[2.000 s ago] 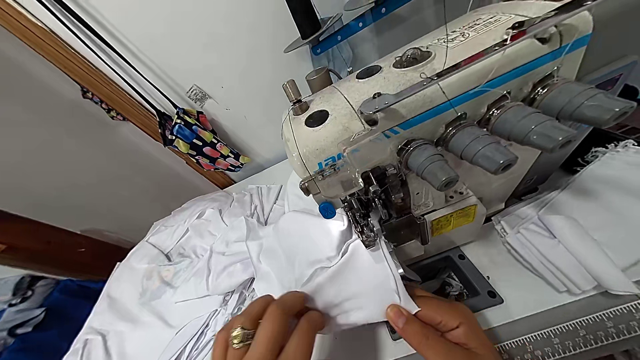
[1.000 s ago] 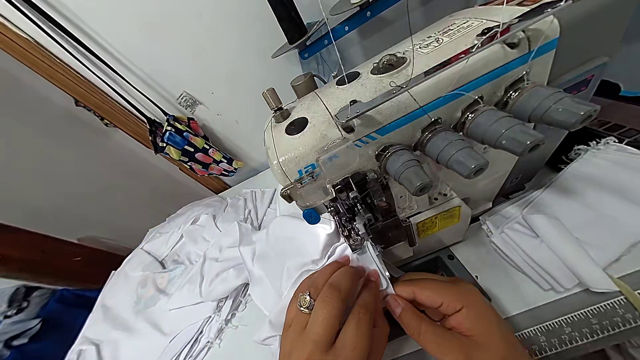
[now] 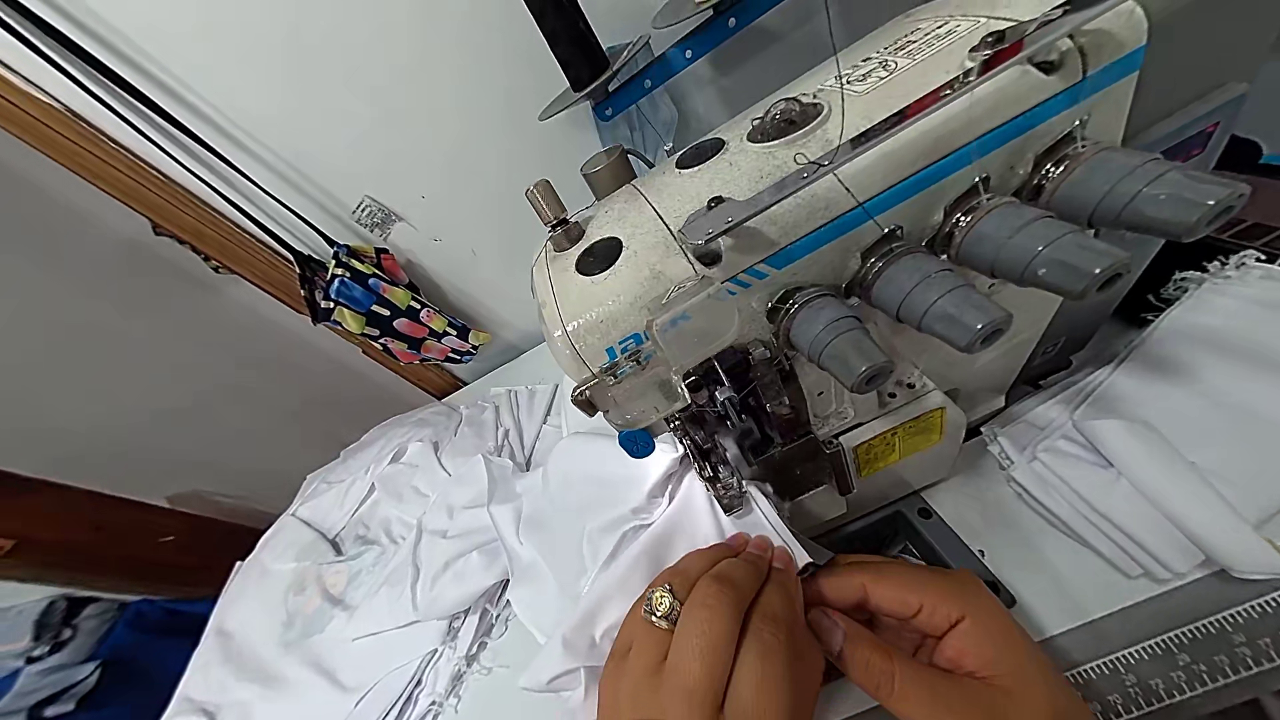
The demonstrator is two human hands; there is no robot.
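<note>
A white Jack overlock sewing machine [image 3: 640, 260] stands over white fabric [image 3: 590, 500], whose edge lies under the presser foot [image 3: 728, 492]. Just in front of the foot, my left hand [image 3: 715, 630], with a ring on one finger, presses its bunched fingertips on the cloth. Close beside it, my right hand [image 3: 930, 635] pinches the fabric edge between thumb and index finger. The fingertips of both hands nearly meet, and the cloth beneath them is partly hidden.
Folded white fabric pieces [image 3: 1150, 440] lie at the right, above a measuring ruler [image 3: 1180, 655]. More white cloth [image 3: 370, 550] heaps at the left. A patterned fabric pouch [image 3: 395, 310] hangs by cords against the wall. Four grey tension knobs project from the machine.
Two seconds ago my left hand was farther left on the fabric; it has come close to my right hand near the presser foot. The fabric edge has shifted under the hands.
</note>
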